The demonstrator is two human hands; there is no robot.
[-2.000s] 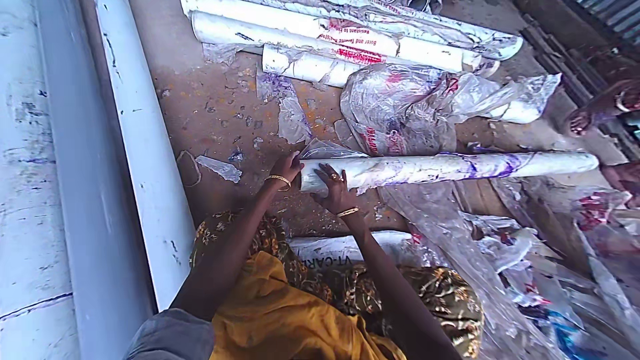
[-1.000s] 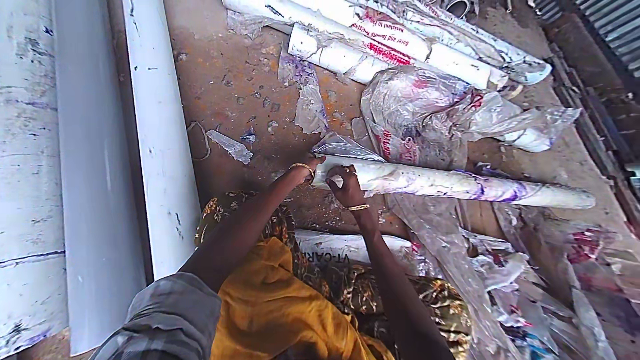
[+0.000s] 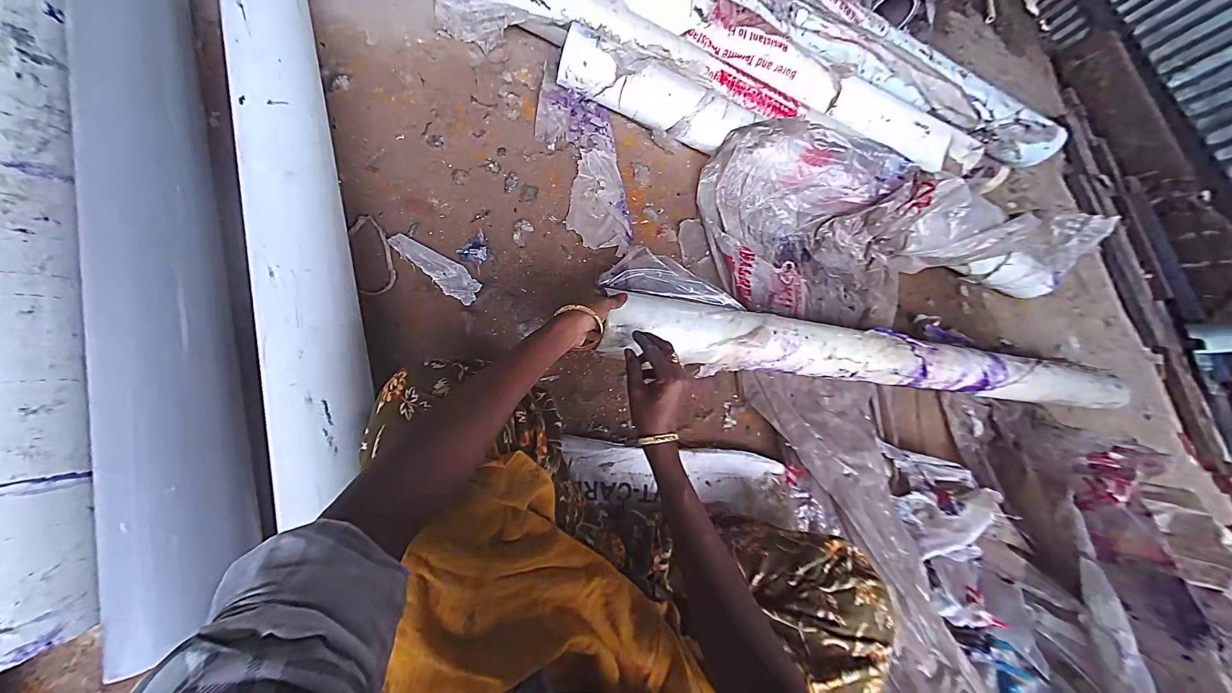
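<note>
A long white roll (image 3: 828,348), wrapped in film with purple stains, lies across the ground in front of me. My left hand (image 3: 599,322) is at its near left end, fingers partly hidden behind the end, so its grip cannot be made out. My right hand (image 3: 658,371) is just below the same end, fingers bent and apart, with nothing visible in them. A flap of clear plastic film (image 3: 669,277) sticks up from the roll's upper edge beside my left hand. Each wrist bears a gold-coloured bangle.
Big white and grey cylinders (image 3: 164,289) stand along the left. More wrapped white rolls (image 3: 674,101) lie at the top, with a crumpled plastic bag (image 3: 799,212) below them. Loose plastic sheeting (image 3: 847,491) spreads at lower right. A printed white sack (image 3: 712,472) lies near my lap.
My right hand has come off the roll's surface, where it rested two seconds ago, to just below its end. A person's foot and hand at the right edge have gone out of view.
</note>
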